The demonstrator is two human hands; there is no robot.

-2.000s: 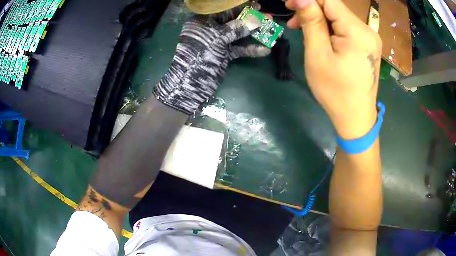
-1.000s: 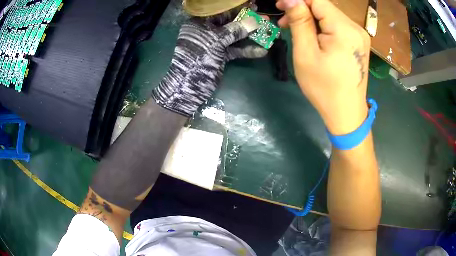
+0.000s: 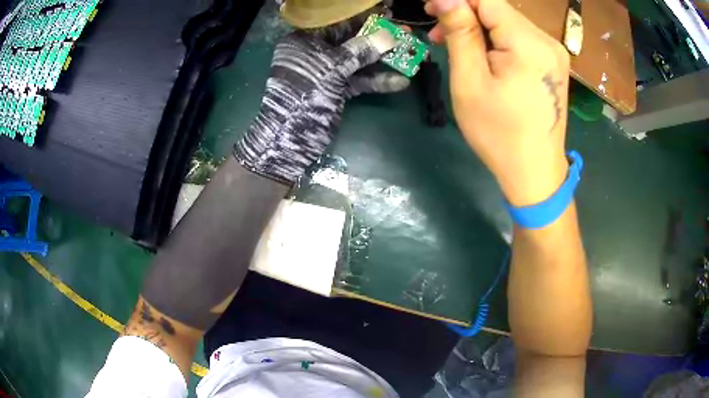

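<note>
My left hand [image 3: 315, 93], in a black-and-white striped glove with pale fingertips, holds a green circuit board [image 3: 405, 56] between thumb and fingers at the top centre. The board is tilted and its face with pale marks shows. My right hand [image 3: 505, 85], bare with a blue wrist strap [image 3: 548, 204], is raised to the right of the board. Its thumb and index finger are pinched together at the top edge of the picture. What they pinch, if anything, cannot be made out. A small dark bundle [image 3: 432, 95] lies on the bench below the board.
A tan rounded cover [image 3: 330, 11] is above my left hand. Rows of circuit boards [image 3: 35, 66] lie on black sheets [image 3: 101, 116] at left. A white pad [image 3: 303, 245] lies at the bench's front edge. A brown wooden board [image 3: 610, 50] and a grey bar [image 3: 668, 105] are at upper right.
Both hands have shifted slightly to the left, and the circuit board has moved with my left hand. My left hand's grip looks the same.
</note>
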